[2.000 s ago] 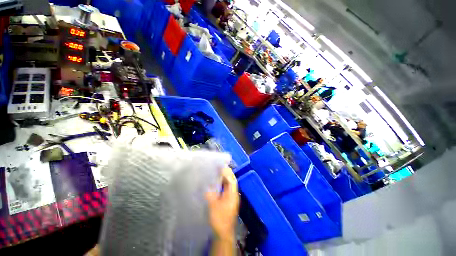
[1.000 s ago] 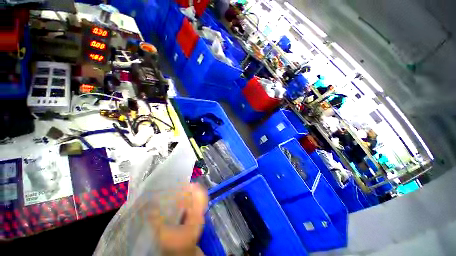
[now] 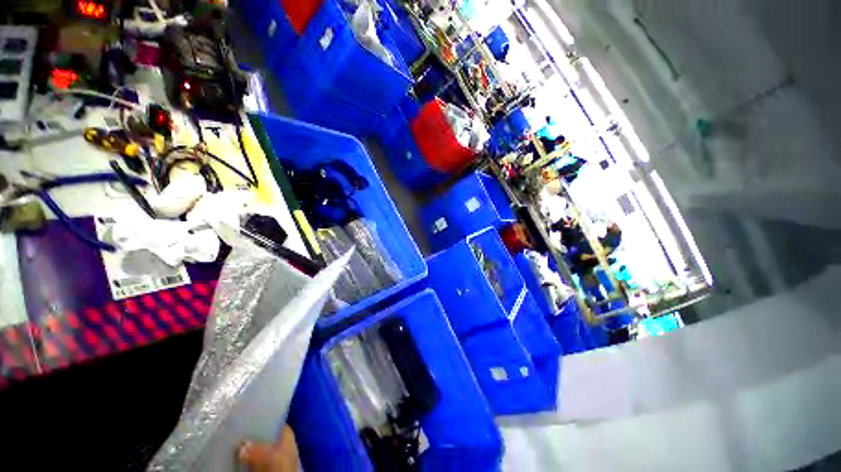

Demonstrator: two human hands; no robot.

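A silvery bubble bag (image 3: 244, 346) stands up in front of me at the lower left of centre, its pale edge folded to a point at the upper right. My right hand (image 3: 272, 452) is at the bottom edge, partly cut off, gripping the bag's lower right side. Whether anything is inside the bag cannot be told. My left hand is not in view. A thin dark rod (image 3: 281, 247) shows just behind the bag's top, at the bench's right edge.
An upper blue bin (image 3: 392, 226) holds black cables and grey packs; a lower blue bin (image 3: 466, 387) holds bagged and black units. On the bench lie crumpled white wipes (image 3: 166, 241) and tangled leads (image 3: 184, 166). More blue bins (image 3: 493, 364) stand beyond.
The bag has turned from broad and flat to narrow and folded, and has moved left and down with my right hand. The view has shifted, showing more of the lower bin.
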